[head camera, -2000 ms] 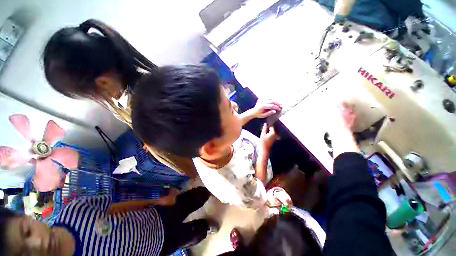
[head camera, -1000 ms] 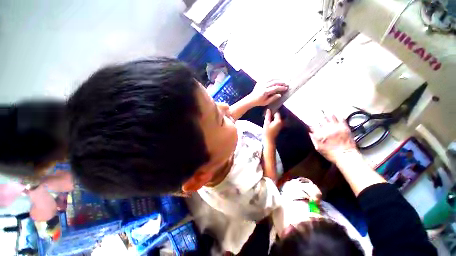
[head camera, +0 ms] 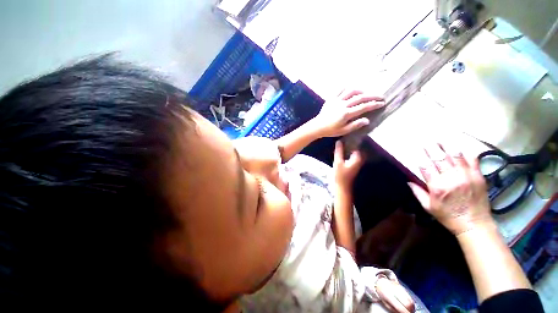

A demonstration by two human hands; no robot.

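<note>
My right hand (head camera: 456, 192), in a black sleeve, lies palm down with fingers spread on the white sewing table (head camera: 411, 143), near its front edge. It holds nothing. Black-handled shears (head camera: 517, 183) lie just right of it, their blades cut off by the picture's edge. A narrow grey-brown strip (head camera: 407, 92) runs from the table edge towards the machine's presser foot area (head camera: 450, 40). A child's two hands (head camera: 352, 113) are at the strip's near end, one on top and one below. I cannot tell whether the strip is loose. My left hand is not in view.
The child's head (head camera: 122, 202) fills the left side, close to the table. A blue lattice crate (head camera: 269, 119) with pale pieces stands behind the child. Another small hand (head camera: 394, 296) shows at the bottom. A red-edged phone (head camera: 538, 223) is partly visible at the right.
The view has moved closer to the child and needle area. My right hand, earlier over the machine bed, now rests beside the shears. The fan and other people have mostly left the picture.
</note>
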